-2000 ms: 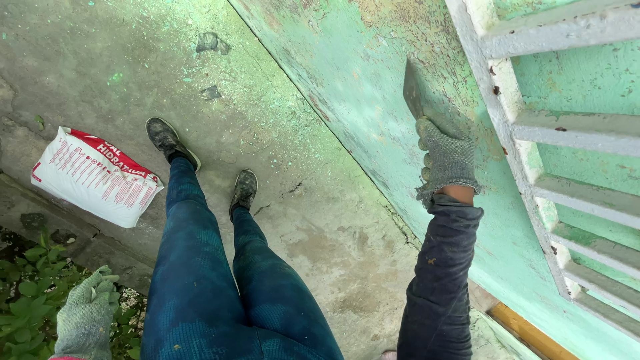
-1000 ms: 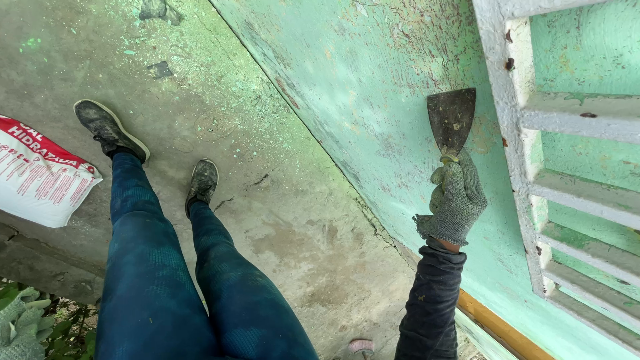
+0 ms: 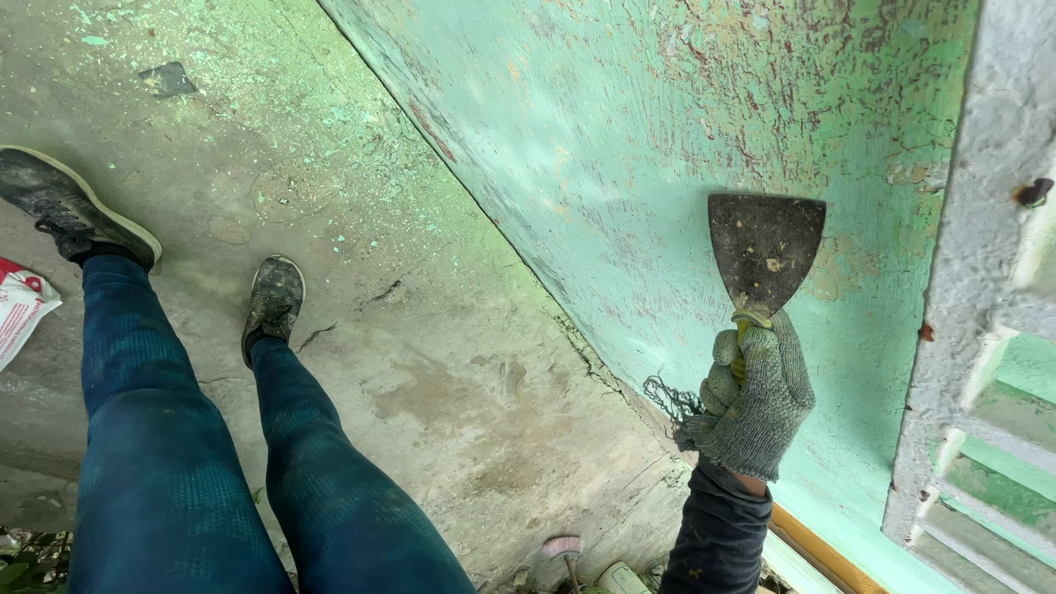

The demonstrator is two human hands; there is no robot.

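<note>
My right hand [image 3: 755, 396], in a grey-green knit glove with loose threads at the cuff, grips the yellowish handle of a putty knife [image 3: 766, 247]. The wide, dark, stained blade points away from me, its front edge at the green painted wall [image 3: 610, 190]; whether it touches cannot be told for certain. Around and beyond the blade the paint is worn, with reddish and yellowish patches showing. My left hand is out of the frame.
A white-painted metal grille [image 3: 940, 330] with rust spots stands at the right. Paint flakes dot the concrete floor [image 3: 462, 330]. A red and white bag [image 3: 21, 309] lies at the left edge. A broom [image 3: 563, 546] and a pale container [image 3: 623, 579] are at the bottom.
The putty knife, seen nearly edge-on two seconds ago, now shows its broad face. My gloved left hand, at the lower left before, has gone out of view. The view has shifted toward the wall.
</note>
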